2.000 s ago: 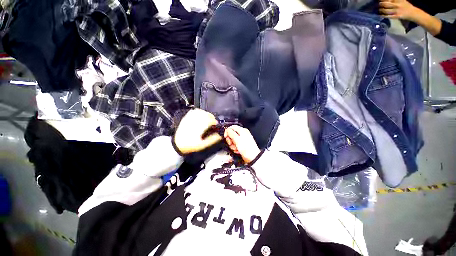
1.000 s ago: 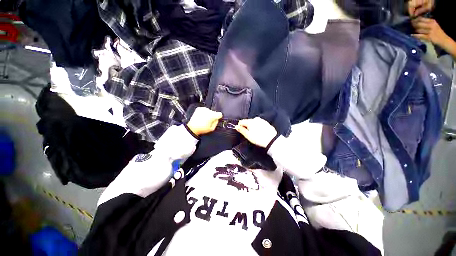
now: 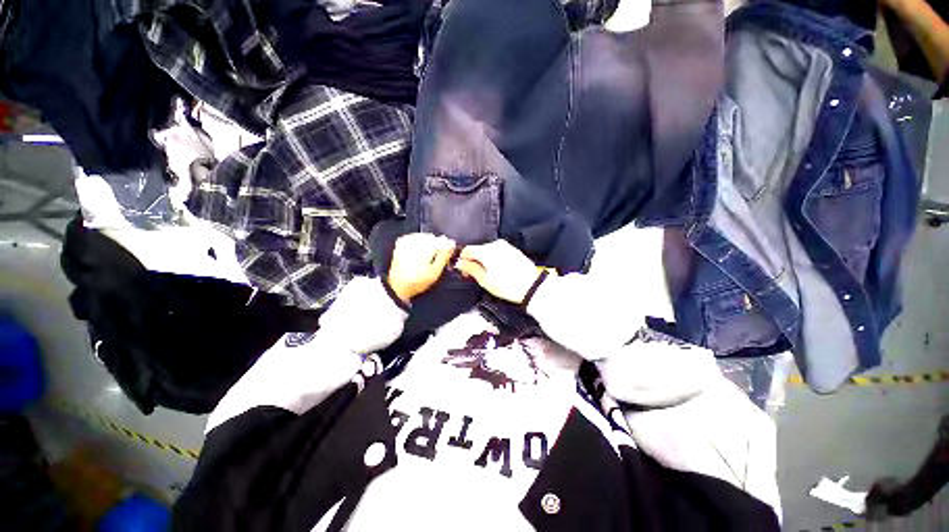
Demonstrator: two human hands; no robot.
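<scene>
A dark blue denim garment [image 3: 520, 125] with greyish-brown faded areas lies in front of my chest. A stitched patch pocket [image 3: 463, 208] shows just beyond my hands. My left hand [image 3: 419, 266] and my right hand [image 3: 501, 272] meet at the garment's near edge, fingertips almost touching, and pinch the dark cloth between them. The exact fold or any small thing between the fingertips is too blurred to tell.
A mid-blue denim jacket [image 3: 775, 197] lies open at right, over clear plastic [image 3: 765, 376]. Plaid shirts [image 3: 333, 156] and dark garments [image 3: 167, 333] are piled at left. Another person's arm [image 3: 924, 33] shows at the upper right. White table surface [image 3: 630, 272] shows between garments.
My hands have come closer together since one second ago, when a gap with a small pale line showed between them. The view has shifted slightly.
</scene>
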